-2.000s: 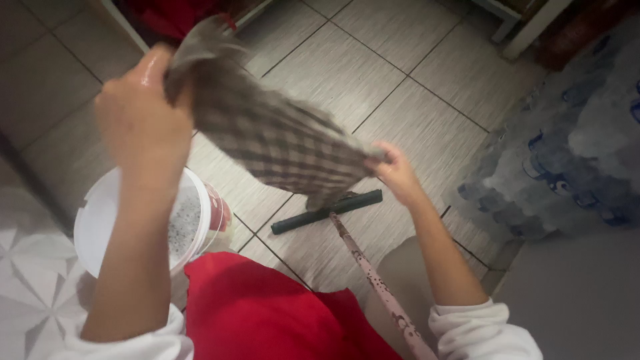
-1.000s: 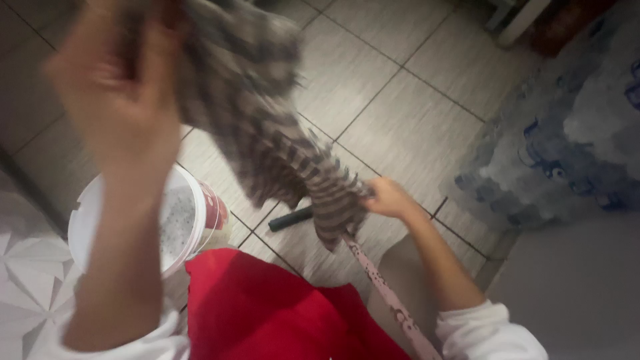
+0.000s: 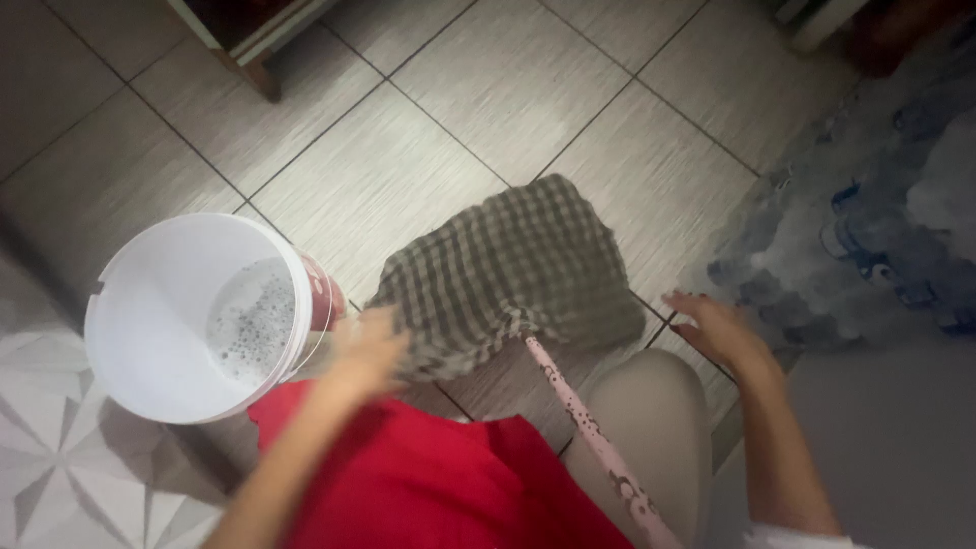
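A dark and pale checked cloth (image 3: pixel 511 267) lies spread over the head of a floor squeegee, which it hides. From the cloth's near edge the squeegee's worn pink handle (image 3: pixel 587 427) runs down toward my body. My left hand (image 3: pixel 374 347), blurred, is at the cloth's near left corner; whether its fingers touch the cloth I cannot tell. My right hand (image 3: pixel 705 324) is off the cloth to its right, fingers apart, holding nothing. Left of the cloth, a white plastic bucket (image 3: pixel 175 320) has foamy liquid in its bottom.
Grey floor tiles (image 3: pixel 457 152) lie around the cloth. Plastic-wrapped bottles (image 3: pixel 846 244) are stacked at the right. A furniture leg (image 3: pixel 263 80) stands at the upper left. Red fabric (image 3: pixel 435 473) and my knee (image 3: pixel 656 404) are close to the handle.
The cloth was held up between both hands; now it is down over the squeegee head, which showed uncovered two seconds ago. My right hand has let go of it. My left hand has come down.
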